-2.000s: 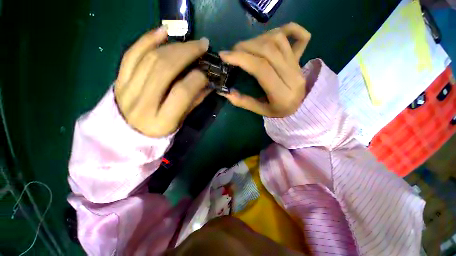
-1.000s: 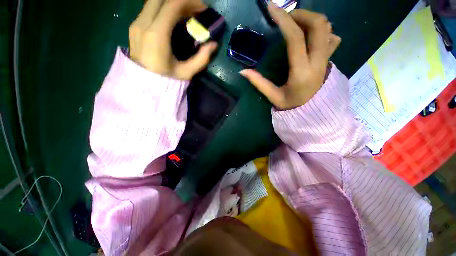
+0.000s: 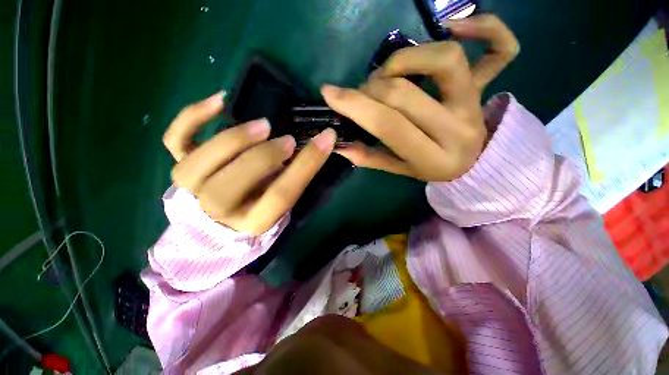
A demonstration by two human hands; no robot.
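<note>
A dark watch body [image 3: 317, 123] is held between my two hands, its edge turned up towards me. My left hand [image 3: 238, 172] grips its left and lower side with the fingertips. My right hand [image 3: 422, 113] pinches its right side between thumb and forefinger. The black tray [image 3: 257, 91] lies below the hands, its upper end showing beyond my left fingers and the rest largely hidden by hands and sleeve. A dark watch [image 3: 395, 47] lies on the bench just beyond my right hand, partly hidden by it. Another watch with a bright face [image 3: 453, 9] is at the top edge.
Papers with a yellow slip [image 3: 627, 102] lie at the right on a red-orange tray [image 3: 642, 227] that holds a small dark watch [image 3: 652, 181]. A thin pale cord [image 3: 95, 271] lies at the lower left. A black tray [image 3: 132, 304] is partly hidden beside my left sleeve.
My left hand has moved down from the yellow-labelled watch, which no longer shows. Both hands now hold a watch body together over the tray. The view has shifted, moving papers and red tray rightwards.
</note>
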